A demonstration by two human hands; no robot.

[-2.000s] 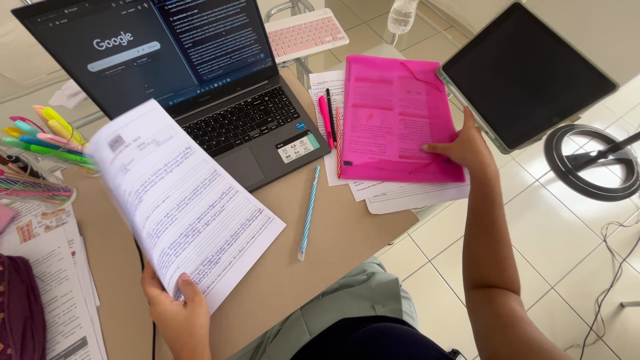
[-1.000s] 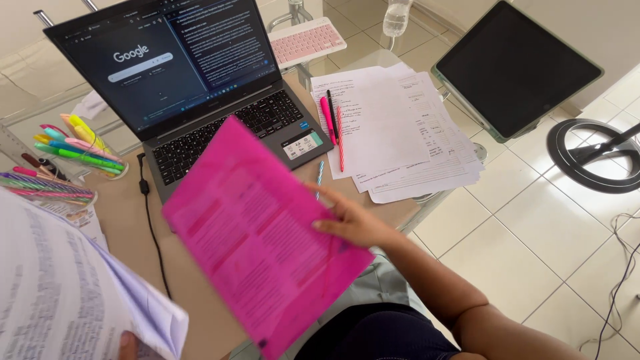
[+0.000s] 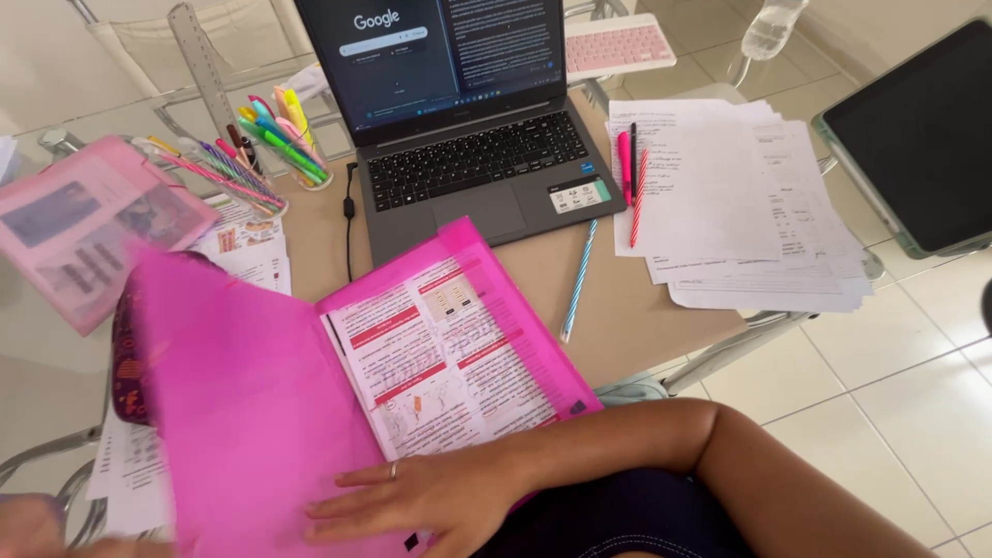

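Observation:
A bright pink translucent plastic folder (image 3: 256, 372) lies opened out in front of me, its left flap blurred. Printed pages with red headings (image 3: 434, 349) show in its right side. My right hand (image 3: 434, 496), with a ring, rests on the lower part of the folder with its fingers spread. My left hand (image 3: 39, 527) is blurred at the bottom left corner, left of the flap; its fingers and any hold cannot be made out. The handwritten sheets seen earlier in that hand are out of sight. A blue-and-white striped pen (image 3: 580, 280) lies right of the folder.
An open laptop (image 3: 480, 178) stands behind the folder. Loose sheets (image 3: 713, 186) with several pens lie on the right, near a tablet (image 3: 922, 139). Cups of highlighters (image 3: 291, 143) and striped pens (image 3: 232, 178), a pale pink folder (image 3: 101, 232) and a dark patterned pouch (image 3: 132, 349) are on the left.
The bright pink folder, on the right-hand sheets two seconds ago, was lifted across in my right hand and is now opened in front of me. The handwritten sheets have left view.

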